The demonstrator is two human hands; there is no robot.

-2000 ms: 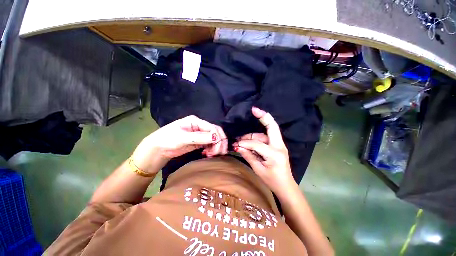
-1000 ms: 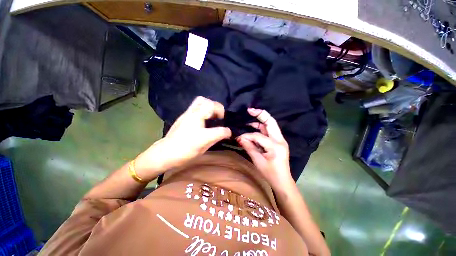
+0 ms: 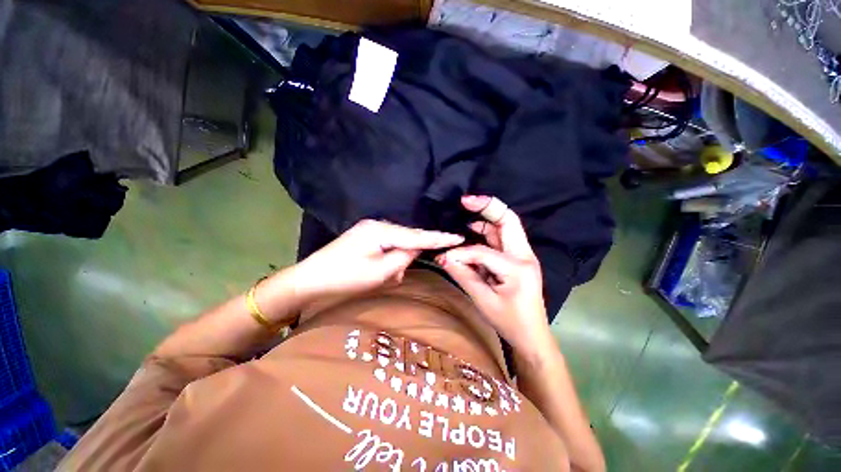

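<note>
A black garment (image 3: 369, 157) lies over the lap, with a white label (image 3: 373, 75) near its upper left. My left hand (image 3: 373, 263) is at the garment's near edge, its fingers stretched towards my right hand. My right hand (image 3: 498, 267) pinches the black cloth between thumb and fingers, with the other fingers raised. The fingertips of both hands nearly meet. A needle or thread is too small to make out.
The white table (image 3: 636, 23) curves across the top, with a wooden drawer (image 3: 323, 9) below it. A grey bin with black cloth (image 3: 60, 194) stands left, a blue crate (image 3: 18, 369) lower left, and a dark grey bin (image 3: 784, 295) right. Thread ends (image 3: 811, 32) lie upper right.
My left hand has moved right and its fingers have straightened towards my right hand, which stays near the same place. The view has shifted, so the table and drawer show less at the top.
</note>
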